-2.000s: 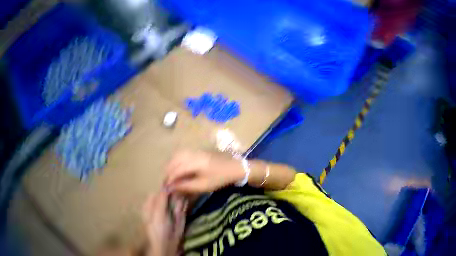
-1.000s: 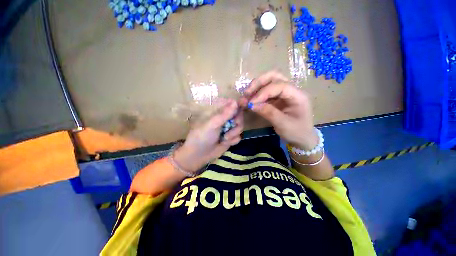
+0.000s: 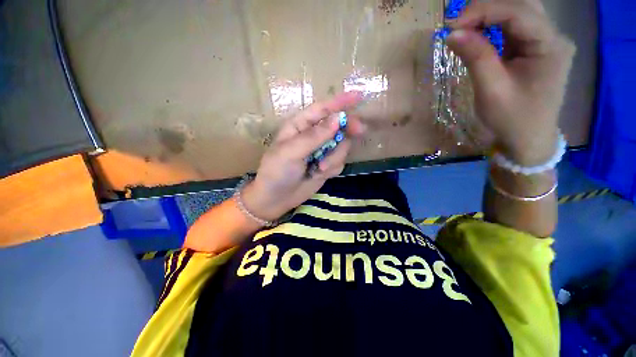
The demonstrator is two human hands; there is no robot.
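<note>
My left hand is over the front of the bench, its fingers curled around several blue-and-white small assemblies; one shows between thumb and index finger. My right hand reaches to the pile of blue plastic inserts at the upper right and hides most of it. A small blue insert shows at the right thumb and fingertips, which seem closed on it.
Brown cardboard with stains and shiny tape covers the bench. A curved metal-like rim and an orange sheet are at left. A blue bin stands at the right edge. Hazard tape marks the floor.
My right hand has moved from beside my left hand to the blue pile at upper right. The view has shifted, so the white disc and the blue-and-white heap are out of frame.
</note>
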